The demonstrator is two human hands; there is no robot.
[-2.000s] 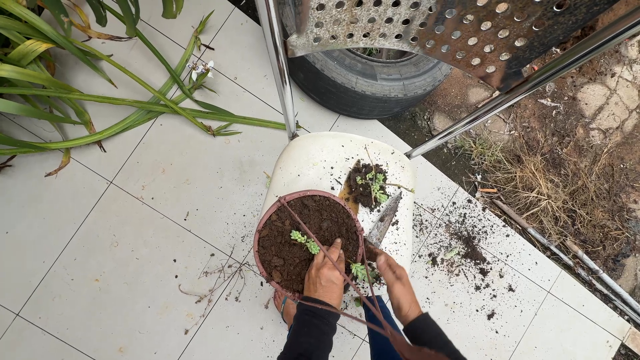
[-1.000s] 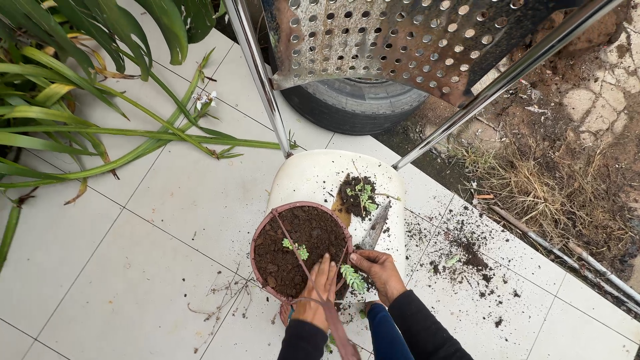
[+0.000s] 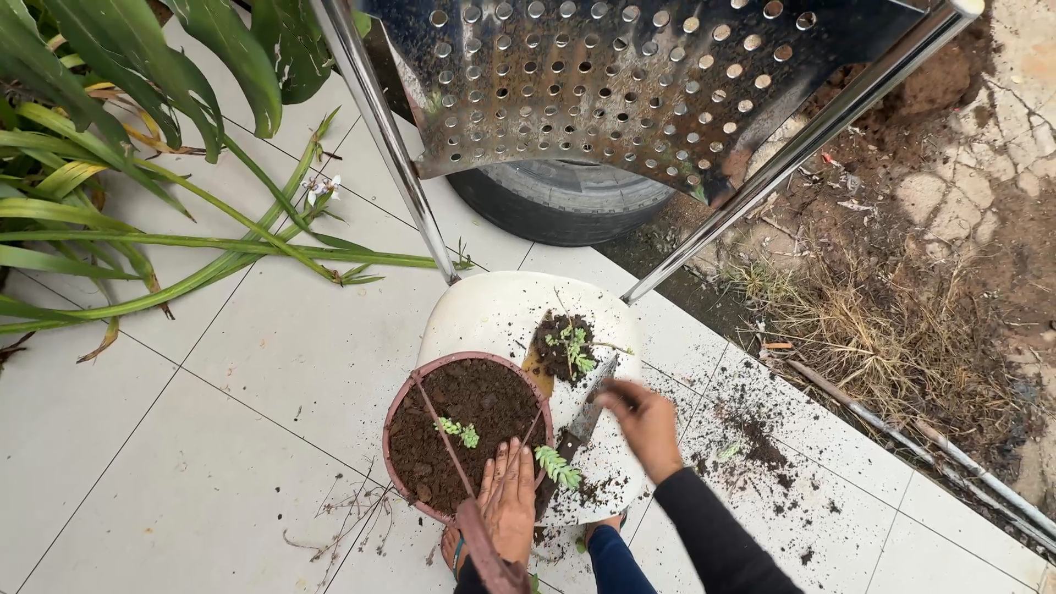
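Observation:
My left hand [image 3: 508, 495] rests flat, fingers extended, on the soil at the near right side of a reddish-brown hanging pot [image 3: 398, 478]. A small succulent cutting [image 3: 459, 431] stands in the soil just beyond its fingertips. My right hand [image 3: 648, 425] hovers over the white chair seat [image 3: 487, 305], blurred, fingers bent; whether something small is between them is unclear. Below it lies a knife [image 3: 584, 422] with a dark handle. Another succulent sprig [image 3: 558, 467] is at the pot's right rim. A clump of soil with succulent stems [image 3: 571, 346] sits farther back on the seat.
The chair's chrome legs [image 3: 388, 132] and perforated metal back [image 3: 577, 82] rise beyond the seat, with a tyre [image 3: 561, 202] behind. Long-leaved plants [image 3: 148, 223] spread at left. Spilled soil [image 3: 759, 441] lies on the tiles at right. The pot's hanger straps [image 3: 483, 544] cross near my left hand.
My right hand has moved away from the sprig at the pot's right rim, up over the knife blade. My left hand stays at the pot, now flatter on the soil than two seconds ago.

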